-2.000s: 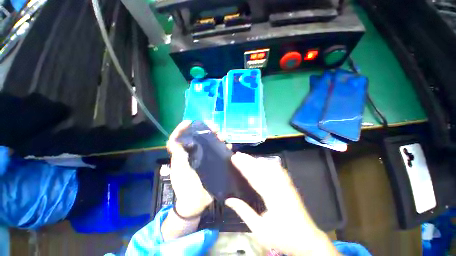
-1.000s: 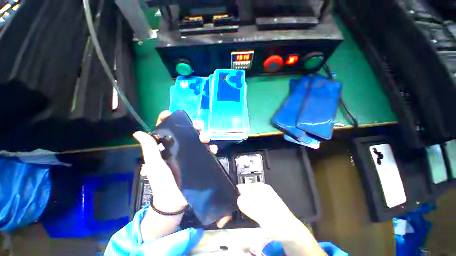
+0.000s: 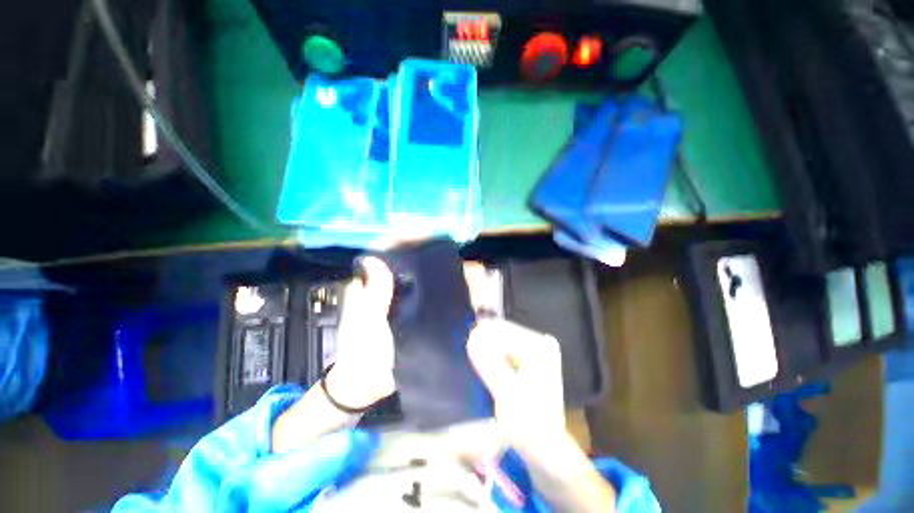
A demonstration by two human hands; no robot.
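Observation:
A dark phone point(image 3: 433, 336) is held upright over the black foam tray point(image 3: 588, 331), its camera area near the upper left. My left hand point(image 3: 366, 336) grips its left edge. My right hand point(image 3: 516, 371) is at its right edge with fingers curled; the picture is blurred there. Open phone bodies point(image 3: 258, 346) with inner parts showing lie in the tray's left slots, and another shows partly behind my right hand.
Light-blue film sheets point(image 3: 433, 150) and dark blue film pieces point(image 3: 613, 175) lie on the green bench point(image 3: 511, 195). The press front point(image 3: 401, 50) is beyond. A silver-backed phone point(image 3: 747, 321) lies in a tray at right. An air hose point(image 3: 180, 150) hangs left.
The view has moved down and closer to the bench. The phone has turned from tilted to nearly upright. My right hand has moved up along its right edge.

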